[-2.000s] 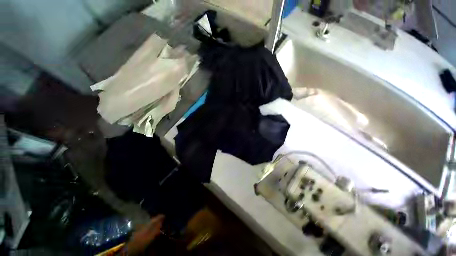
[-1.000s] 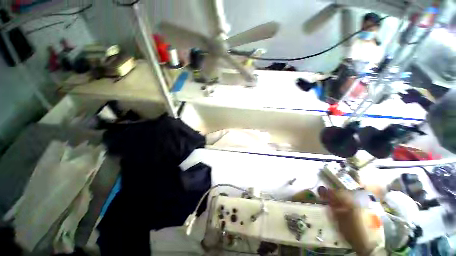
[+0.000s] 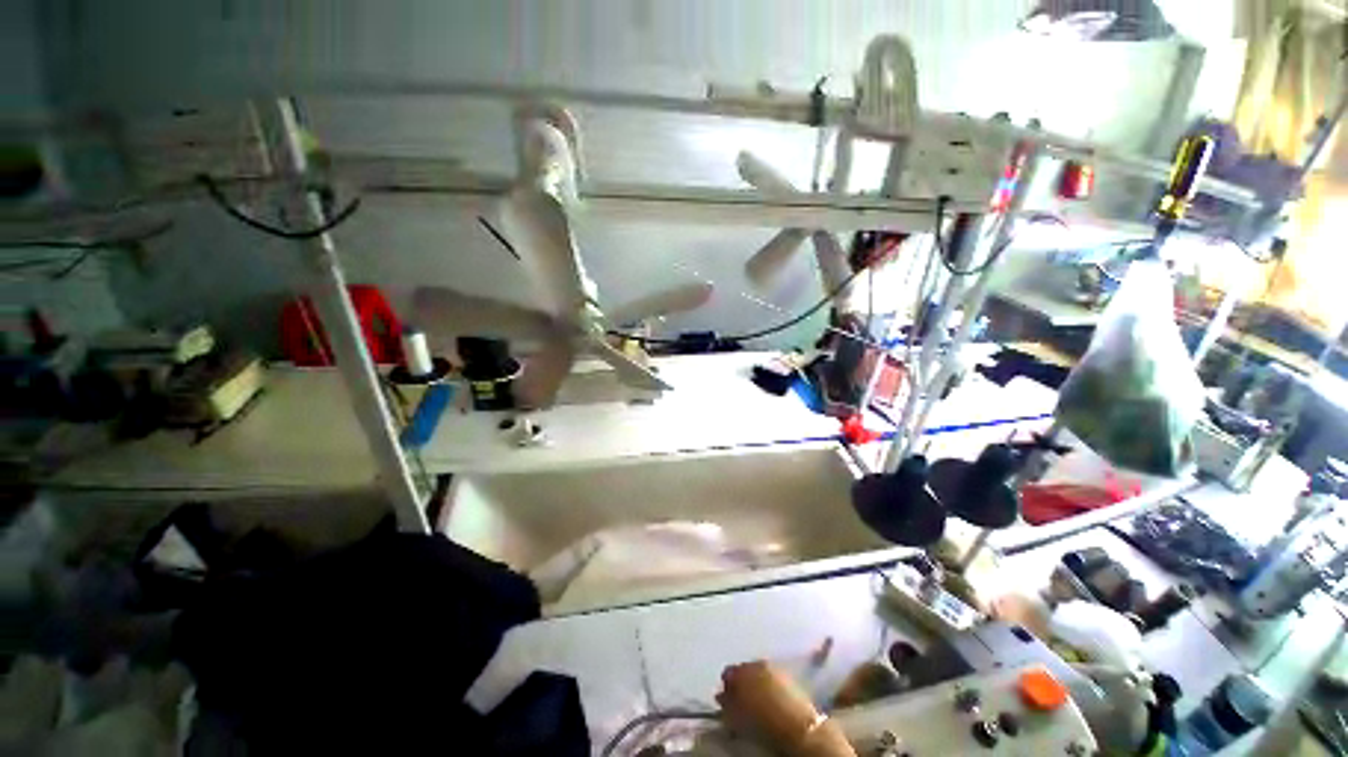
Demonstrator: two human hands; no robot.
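A large heap of dark cloth lies left of the sewing machine, partly cut off by the bottom edge. The white machine head crosses the bottom, with a round orange-red dish on its right top. My right hand is over the left part of the machine head, blurred and cut off by the bottom edge; its fingers and anything in them are unclear. My left hand is out of the picture. The needle area is not visible.
A long pale trough lies behind the machine. Black cone-shaped holders stand behind its right end. A metal post rises at left. A filled clear bag hangs at right. Fans stand beyond another white table.
The view has swung up and right from the cloth and machine toward the room. My right hand has moved left along the machine head from its right part.
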